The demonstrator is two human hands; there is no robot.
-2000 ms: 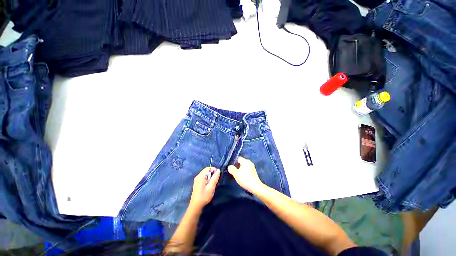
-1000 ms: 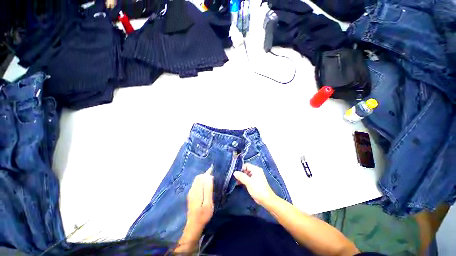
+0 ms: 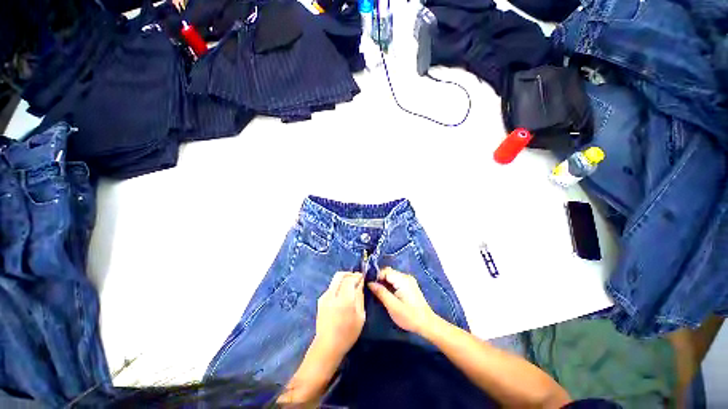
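Blue denim jeans (image 3: 275, 307) lie on the white table with the waistband (image 3: 331, 216) pointing away from me. The metal waist button (image 3: 365, 237) shows at centre front. The fly with zipper (image 3: 367, 260) is just below it. My left hand (image 3: 342, 307) pinches the fly's left edge, and my right hand (image 3: 401, 299) pinches its right edge. My fingertips are close together and hide the lower fly. Whether a small tool is in my left hand cannot be seen.
Thread snips (image 3: 488, 260), a phone (image 3: 583, 230), a yellow-capped bottle (image 3: 576, 167), a red thread cone (image 3: 512, 145) and a black bag (image 3: 547, 108) are at the right, beside a denim pile (image 3: 670, 208). Dark pinstriped garments (image 3: 136, 104) are upper left, more denim (image 3: 48, 264) at the left edge.
My left hand has moved right and up onto the fly edge, next to my right hand. The waistband front has shifted and shows more of its inside. The view first tilted up, then stayed nearly steady.
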